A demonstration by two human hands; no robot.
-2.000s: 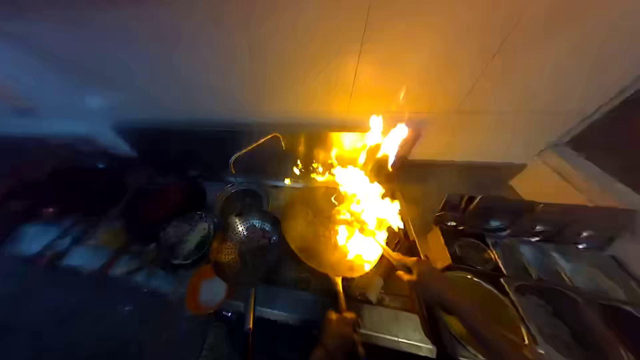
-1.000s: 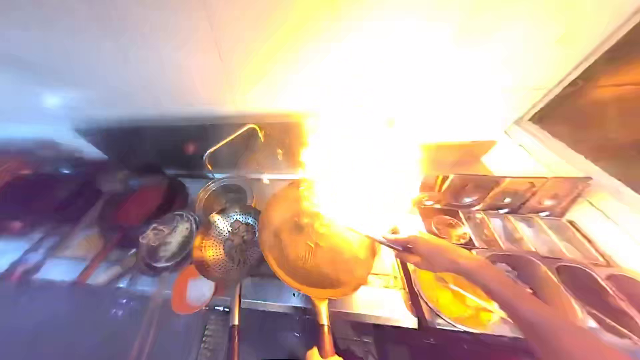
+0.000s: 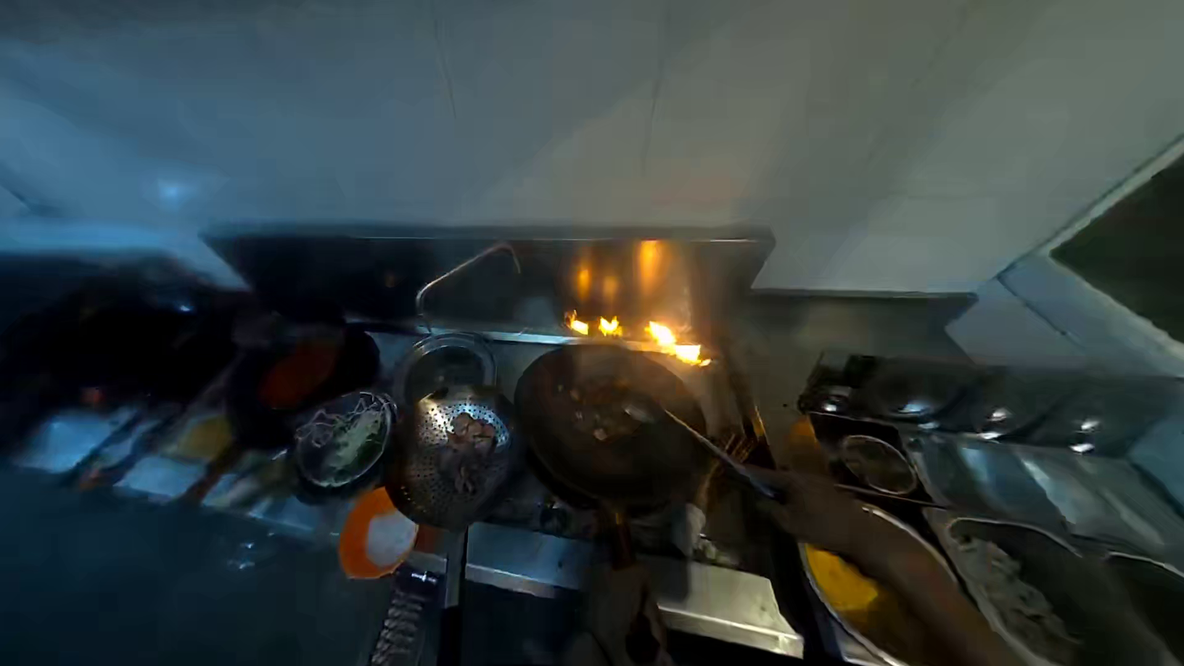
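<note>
A dark wok [image 3: 606, 425] sits over the burner with pieces of food in its bottom. Its handle [image 3: 618, 536] points toward me, and my left hand [image 3: 624, 606], dim at the lower edge, is closed around it. From the right my right hand [image 3: 805, 499] grips the shaft of a metal ladle [image 3: 708, 444], whose head rests among the food. Small flames [image 3: 673, 342] burn along the wok's far rim. Just left of the wok, a perforated metal strainer [image 3: 458, 458] holds pieces of food, its handle toward me.
An orange bowl [image 3: 377, 535] with white contents and a plate of shredded food [image 3: 344, 439] lie left. A bent metal spout [image 3: 462, 273] rises behind. At right stand a round container with yellow contents [image 3: 842, 583], metal tubs [image 3: 1008, 573] and a small round strainer [image 3: 877, 464].
The large blaze over the wok has shrunk to small flames at its far rim, and the scene has darkened. The ladle's head, hidden by fire before, now shows inside the wok.
</note>
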